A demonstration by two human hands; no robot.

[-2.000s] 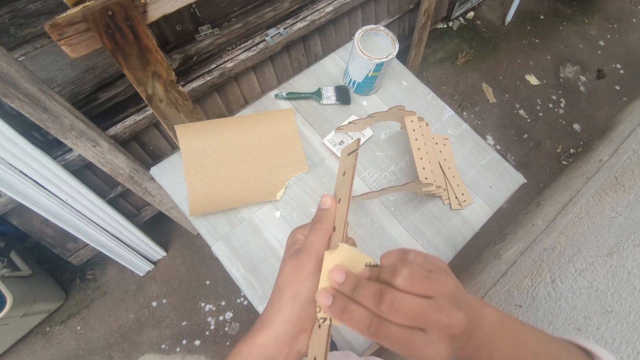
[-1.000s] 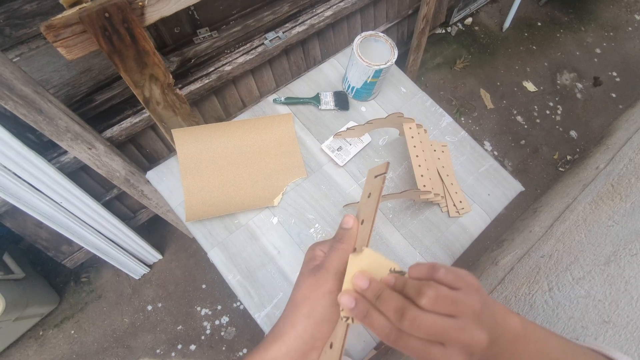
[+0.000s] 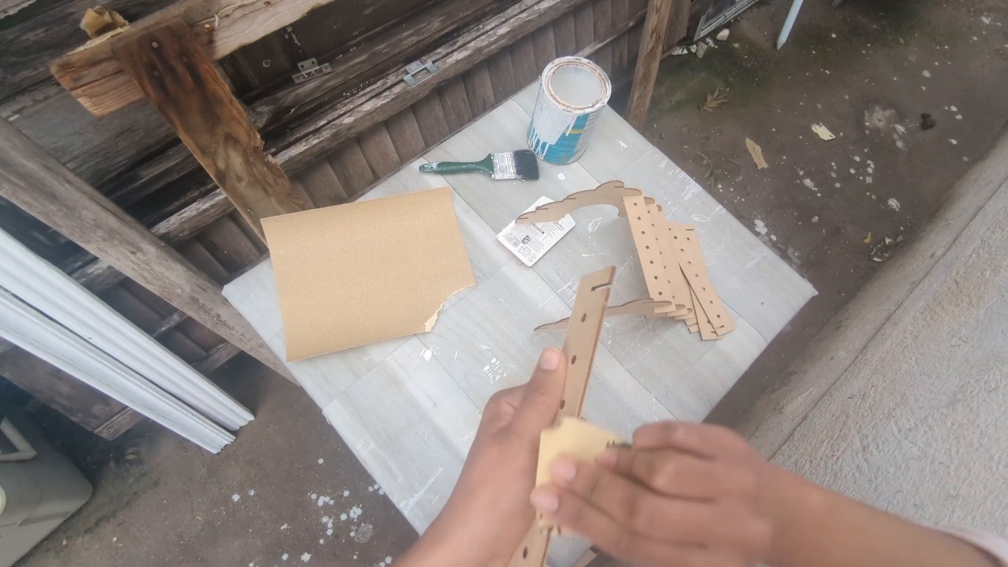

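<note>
My left hand (image 3: 512, 449) grips a thin wooden strip (image 3: 587, 339) with a row of small holes and a slot near its upper end. My right hand (image 3: 669, 488) presses a small folded piece of sandpaper (image 3: 575, 449) against the strip's lower part, hiding some of it. Beyond my hands, a stack of similar perforated wooden strips (image 3: 654, 252) lies fanned on the table, touching a scalloped wooden piece (image 3: 579, 203). A second scalloped piece (image 3: 587, 315) is partly behind the held strip. At the left lies a sheet of sandpaper (image 3: 366, 272) with a torn corner.
A grey plank-patterned table (image 3: 378, 417) carries a paint can (image 3: 568, 110) with drips, a green-handled paintbrush (image 3: 480, 165) and a white printed card or packet (image 3: 535, 236). A wooden fence (image 3: 378, 150) borders the far side, white metal sheets (image 3: 118, 346) the left, a rough wall (image 3: 921, 378) the right.
Both hands keep hold of the strip and the sandpaper piece. They sit further right relative to the table than two seconds ago. The things on the table have not plainly moved.
</note>
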